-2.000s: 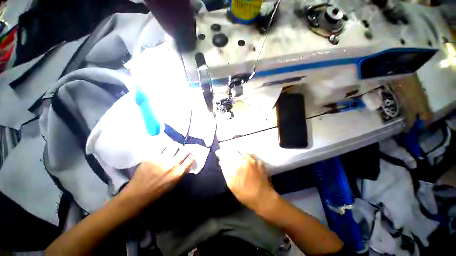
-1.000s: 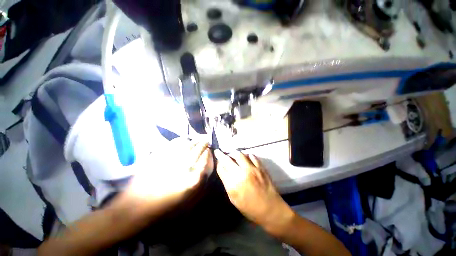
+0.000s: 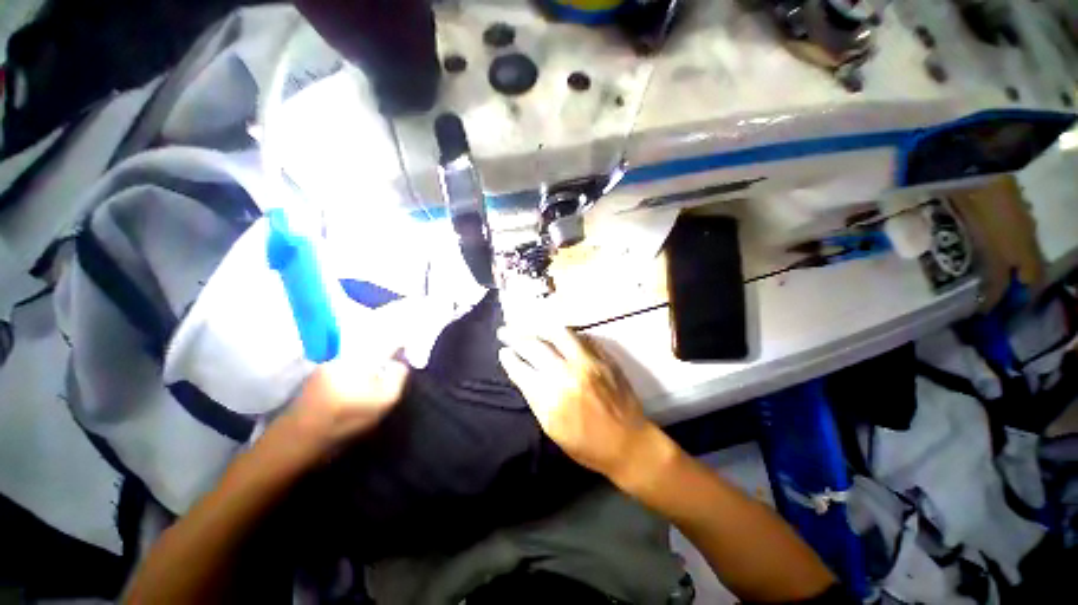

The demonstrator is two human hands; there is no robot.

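Note:
A black fabric panel [image 3: 461, 408] runs from the lap up to the presser foot and needle [image 3: 526, 266] of the white sewing machine [image 3: 757, 101]. The pale garment body with black strips [image 3: 225, 337] is heaped left of the needle, washed out by the lamp. My left hand [image 3: 355, 390] is closed on the edge of the black panel, its fingertips partly lost in glare. My right hand [image 3: 573, 396] lies flat on the panel's right edge just in front of the needle, fingers pointing at it; it grips nothing visible.
A smartphone [image 3: 707, 287] lies on the machine bed right of the needle, with a small blue-handled tool [image 3: 857, 245] beyond it. A bright blue object [image 3: 304, 290] stands out left of the needle. Blue wrap [image 3: 810, 455] and black-and-white pieces [image 3: 958, 461] are below the table, right.
My left hand has moved left and back from the needle, and more of the black panel shows between my hands. My right hand stays near the needle. The camera view has also shifted.

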